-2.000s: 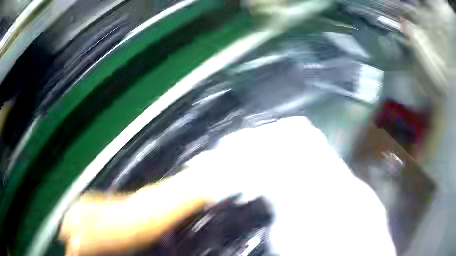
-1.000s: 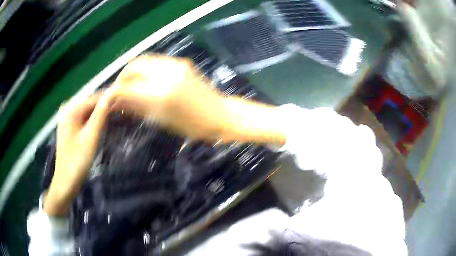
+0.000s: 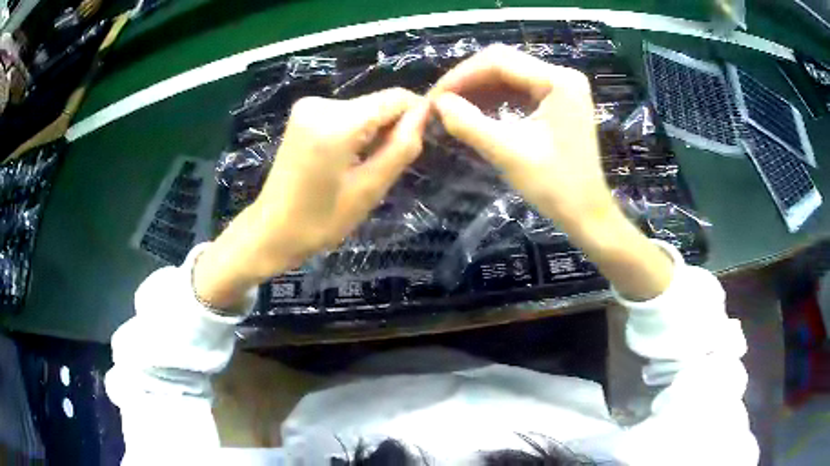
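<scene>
My left hand (image 3: 341, 168) and my right hand (image 3: 537, 136) are raised over the film-covered black products, thumb and fingertips pinched together. Their tips meet near the top middle; anything between them is too small or hidden to tell. Below them the wide black tray (image 3: 419, 317) holds black products (image 3: 562, 266) in rows, several with white code-like print along the near edge. Shiny wrinkled clear film (image 3: 491, 227) covers them. A slanted band of small dark pieces (image 3: 391, 259) shows beneath my hands, perhaps a sticker sheet on the film.
A part-used sticker sheet (image 3: 176, 209) lies left of the tray. Several overlapping sticker sheets (image 3: 696, 98) lie at the right. The green conveyor (image 3: 300, 23) with its white edge strip (image 3: 209, 84) runs behind. Film-covered black items (image 3: 23, 218) are at far left. A dark sheet with white dots (image 3: 65, 391) is below.
The view has swung from a tilted, blurred one to a level, clearer one over the tray. Both hands, near each other at the left of the earlier view, now meet at the fingertips near the top middle.
</scene>
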